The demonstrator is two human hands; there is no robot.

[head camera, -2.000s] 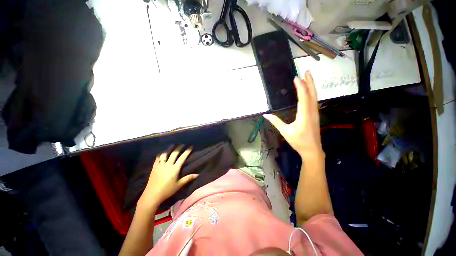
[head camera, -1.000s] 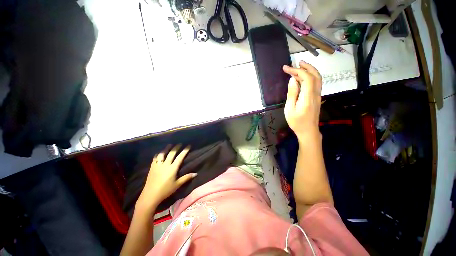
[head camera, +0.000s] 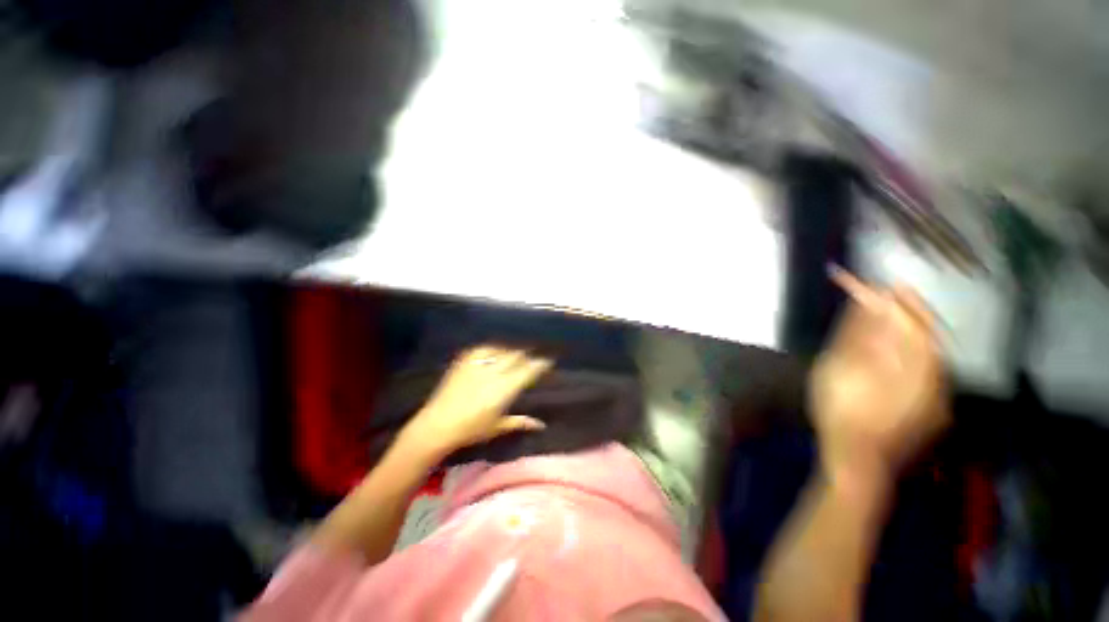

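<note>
The frame is blurred. My left hand [head camera: 480, 399] lies with fingers spread on dark cloth [head camera: 572, 407] over my lap, below the white table's front edge. My right hand [head camera: 882, 377] is raised at the table edge, beside the dark smartphone [head camera: 817, 249]. A finger reaches close to the phone's right side; whether it touches is too blurred to tell. The blur also hides whether the right hand holds anything.
A dark cloth heap [head camera: 292, 134] lies on the left of the white table [head camera: 584, 194]. Blurred pens [head camera: 918, 207] and dark tools [head camera: 730, 91] lie behind the phone. A red crate [head camera: 331, 389] stands under the table edge at left.
The view has swung, so the table and phone appear farther right and tilted. My left hand still rests on the cloth. My right hand stays beside the phone.
</note>
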